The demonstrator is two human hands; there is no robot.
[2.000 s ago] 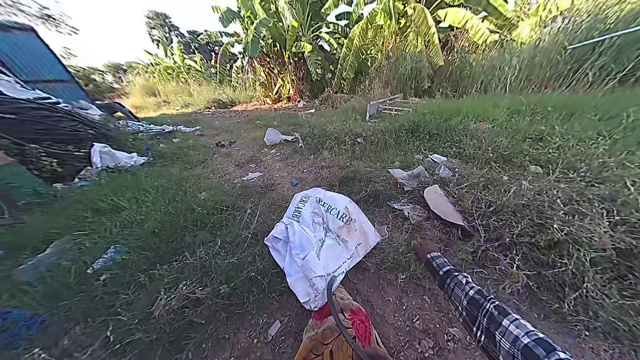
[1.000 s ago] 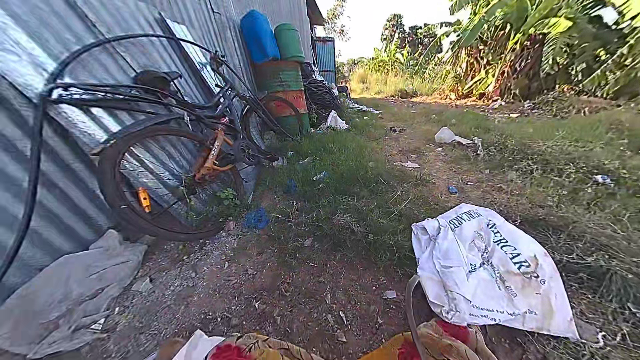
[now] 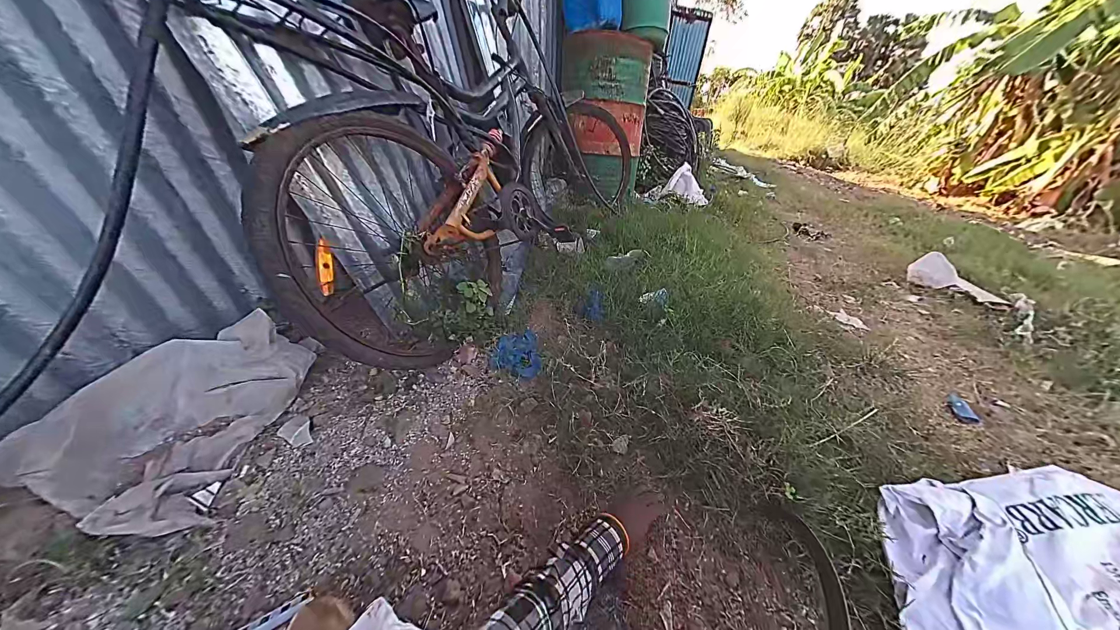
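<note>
My left hand (image 3: 640,516) is low in the middle of the head view, blurred against bare soil beside the grass (image 3: 700,394). Its black-and-white plaid sleeve (image 3: 569,569) rises from the bottom edge. The fingers are too indistinct to show whether they hold anything. To the right of it, a curved dark metal strip (image 3: 818,560), perhaps a sickle blade, runs down out of the frame. A white printed sack (image 3: 997,542) lies further right. My right hand is not visible.
A bicycle (image 3: 464,201) leans on a corrugated metal wall (image 3: 79,166). Behind it stands a green and red drum (image 3: 605,105). A grey-white sheet (image 3: 166,420), blue plastic scraps (image 3: 516,353) and other litter lie on the ground. A dark hose (image 3: 118,192) hangs at left.
The view has swung left, toward the bicycle and wall. Since one second ago, a plaid sleeve and hand have come into view at the bottom.
</note>
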